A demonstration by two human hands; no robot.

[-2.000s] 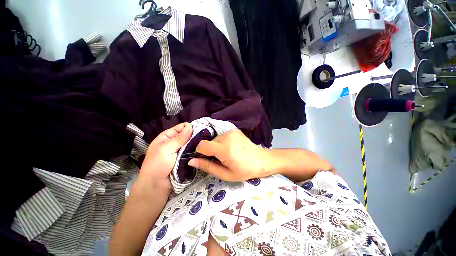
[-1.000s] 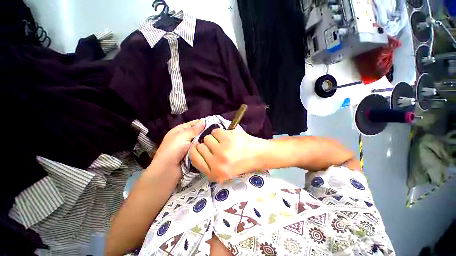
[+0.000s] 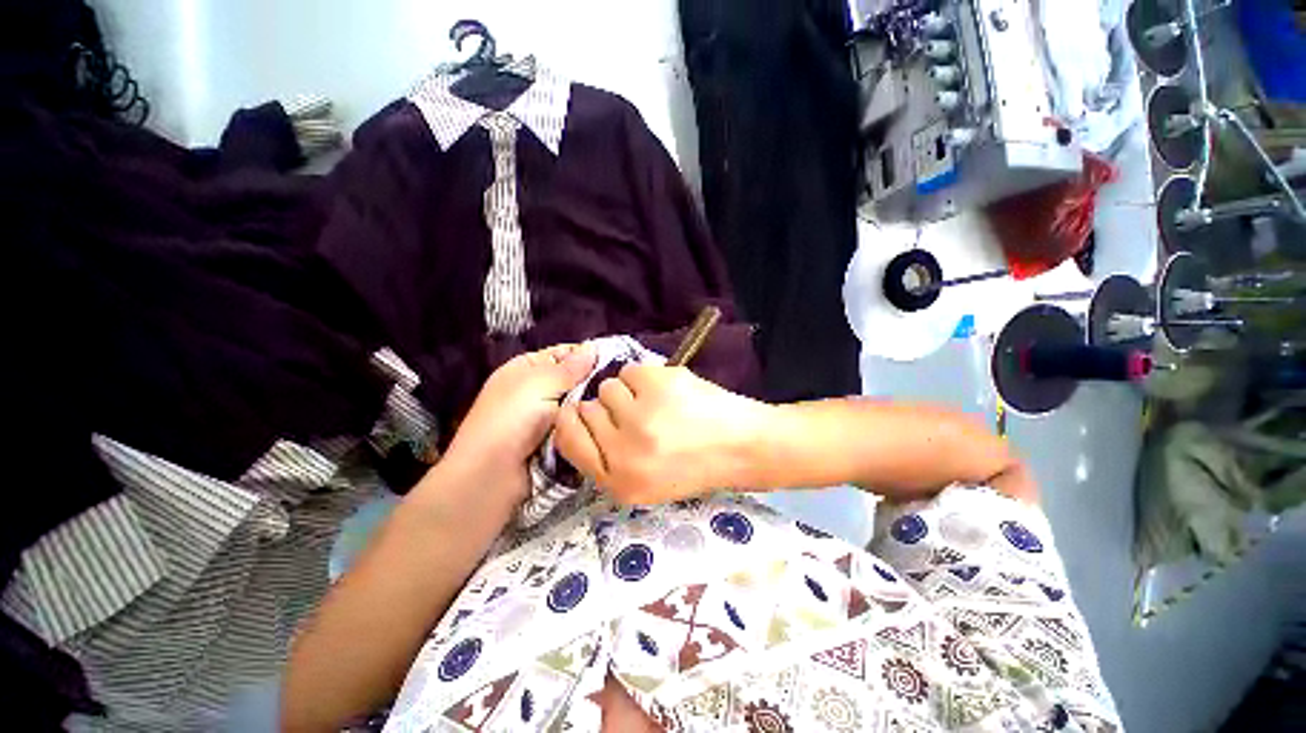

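Observation:
A dark plum top (image 3: 602,201) lies spread out with its striped collar (image 3: 542,109) on a black hanger (image 3: 476,46) at the back. A striped cuff or hem band (image 3: 544,498) is bunched at my lap, mostly hidden by my hands. My left hand (image 3: 513,415) pinches the band's upper left edge. My right hand (image 3: 652,434) is closed in a fist against the band, touching my left fingers. A brassy tool, likely thread snips (image 3: 698,337), sticks up out of the right fist; its other end is hidden.
A pile of matching tops (image 3: 158,329) with striped hems lies at the left. A long black garment (image 3: 774,186) lies right of the top. Beyond it are an overlock machine (image 3: 988,108), a black tape roll (image 3: 912,279), a red bag (image 3: 1053,222) and a thread cone (image 3: 1081,362) on a stand.
Since the oldest frame, my right hand has closed over the band's opening and the brassy tool end has come into view above the fist. In the last second the hands have barely moved.

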